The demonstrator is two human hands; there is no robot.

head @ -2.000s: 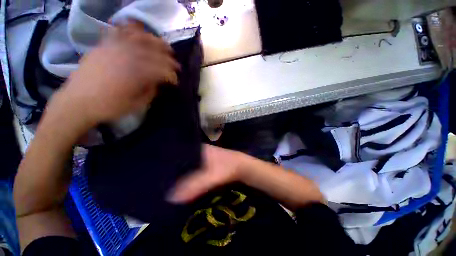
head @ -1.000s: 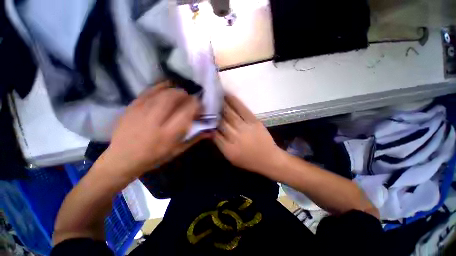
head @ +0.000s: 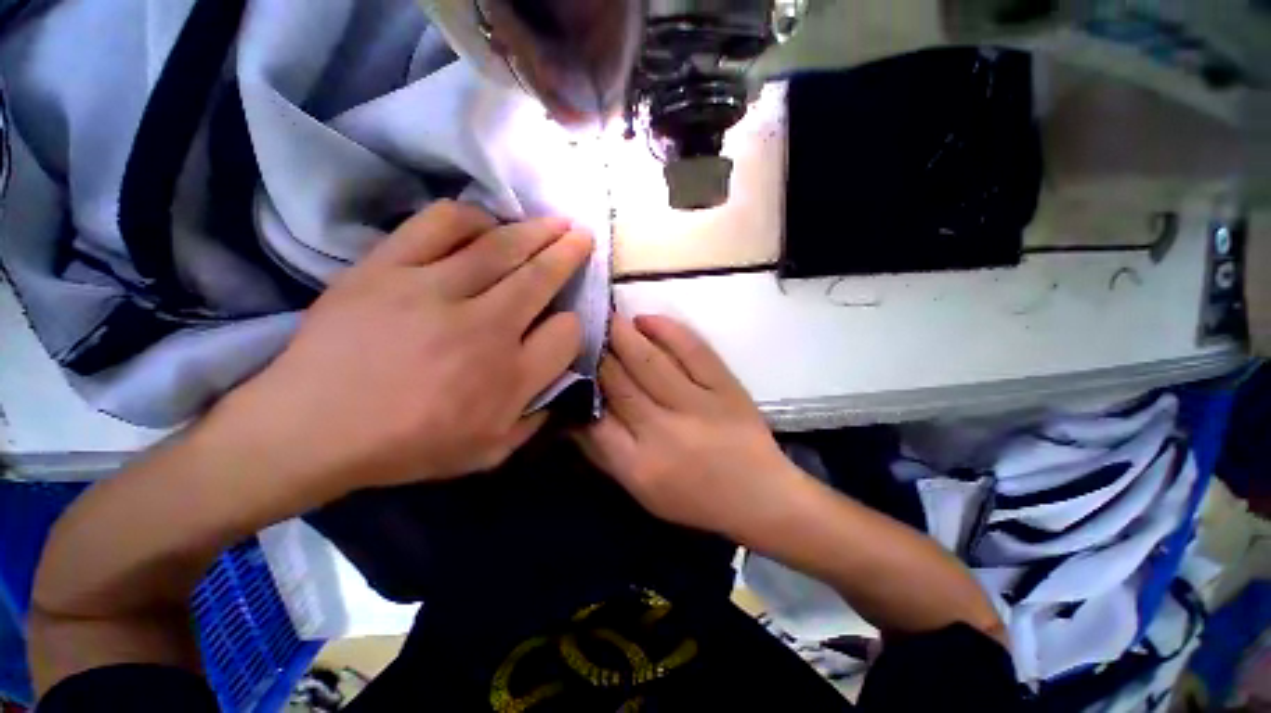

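Observation:
The pale grey-white garment cloth with black strips (head: 356,91) lies heaped on the table left of the machine head. Its straight edge runs from the lit needle area toward the wearer. My left hand (head: 439,334) lies flat on the cloth near this edge, fingers pointing at the machine. My right hand (head: 683,418) holds the near end of the edge, where a small black piece shows. The machine head (head: 693,119) is above the lit bed. The needle and presser foot cannot be made out in the glare.
A black cloth pad (head: 906,167) lies on the bed right of the head. Thread scraps lie on the table front (head: 962,327). Pale, black-edged pieces (head: 1073,515) are heaped below the table at right. A blue crate (head: 251,627) is below at left.
The cloth, blurred and in motion before, now lies on the table with its edge at the needle area. My left hand has flattened on it. The view has shifted, showing the machine head.

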